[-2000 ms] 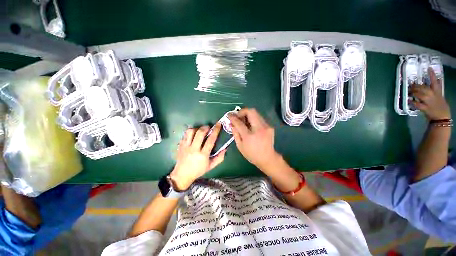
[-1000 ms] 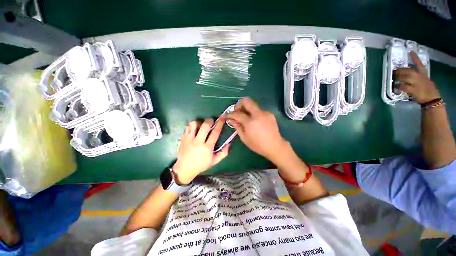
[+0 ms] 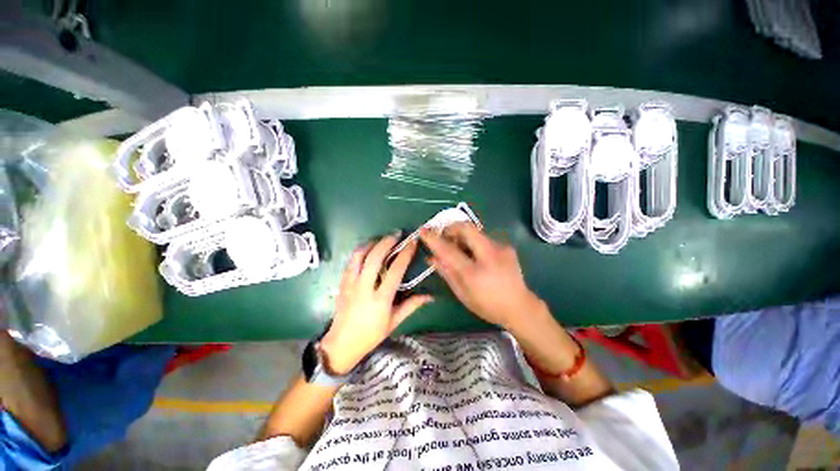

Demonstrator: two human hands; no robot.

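Observation:
A single white plastic frame (image 3: 449, 219) lies tilted on the green bench between my hands, its disc end pointing away to the upper right. My left hand (image 3: 367, 290) holds the loop's left side with its fingertips. My right hand (image 3: 481, 274) has its fingers at the disc end and right side of the frame. My fingers hide part of the loop; I cannot tell whether a strip is in them. The bundle of thin silvery strips (image 3: 431, 147) lies beyond the frame, with one strip (image 3: 421, 199) apart on the near side.
Stacks of white frames stand at the left (image 3: 216, 193) and at the right (image 3: 587, 175). Smaller frame rows (image 3: 752, 161) are further right. A clear bag with yellowish contents (image 3: 92, 248) is at far left. A pale rail (image 3: 332, 102) runs behind. Neighbours' blue sleeves show at both sides.
The frame's disc end now shows more, as my right fingers sit lower on it. The neighbour's hand at the right has left the small frame rows. The view has shifted slightly.

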